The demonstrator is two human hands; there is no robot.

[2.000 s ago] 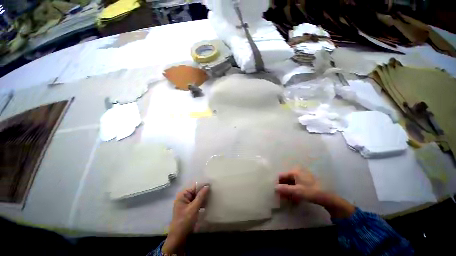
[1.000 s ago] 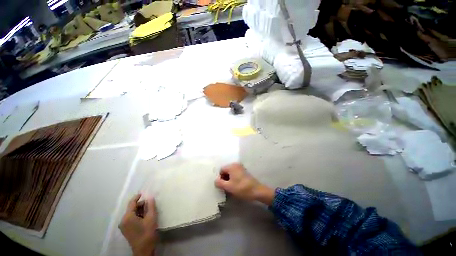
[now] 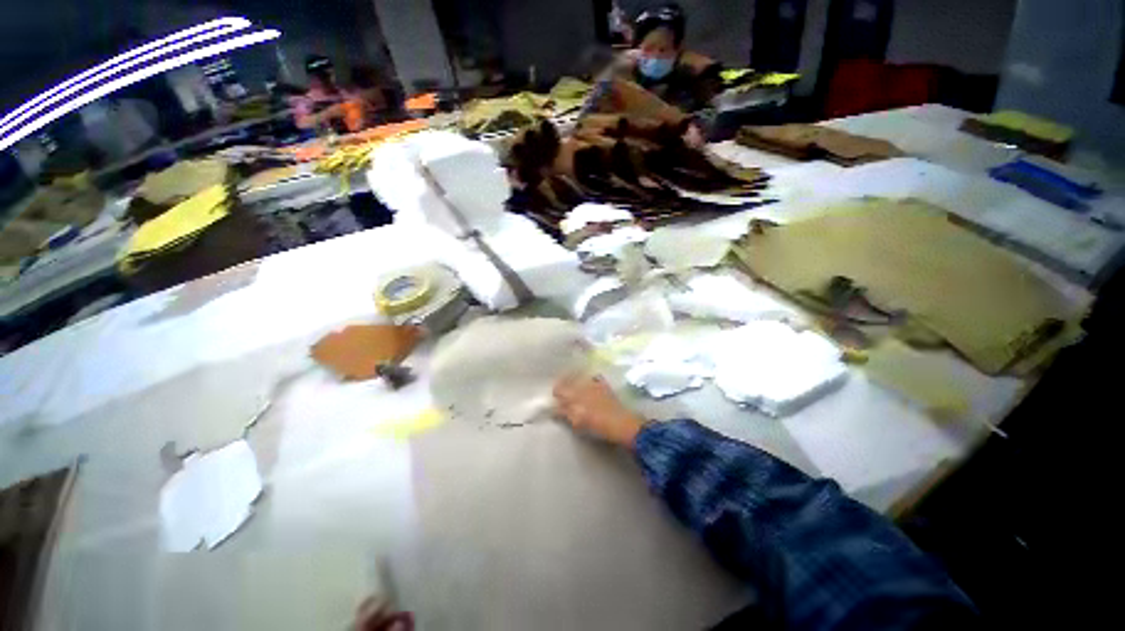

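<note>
My right hand (image 3: 598, 409) is low at the right edge of the large rounded grey-beige piece (image 3: 500, 358), fingers together and slightly blurred; I cannot tell if they hold anything. My left hand (image 3: 384, 615) is mostly cut off by the bottom edge; only fingertips show, beside the pale grey-beige panel stack (image 3: 265, 594), which is washed out and also cut off. The white backing stack (image 3: 777, 367) lies to the right of my right hand, beside crumpled white pieces (image 3: 669, 365).
Beyond lie an orange-brown leather piece (image 3: 365, 351), a tape roll (image 3: 403, 292) and a tall white bundle (image 3: 463, 203). A loose white panel (image 3: 212, 493) is at left. Olive-tan pieces (image 3: 913, 277) are piled at right. A masked person (image 3: 656, 68) is across the table.
The view has swung up and right. My right hand has left the panel stack and moved to the large rounded piece. My left hand has dropped almost out of the picture.
</note>
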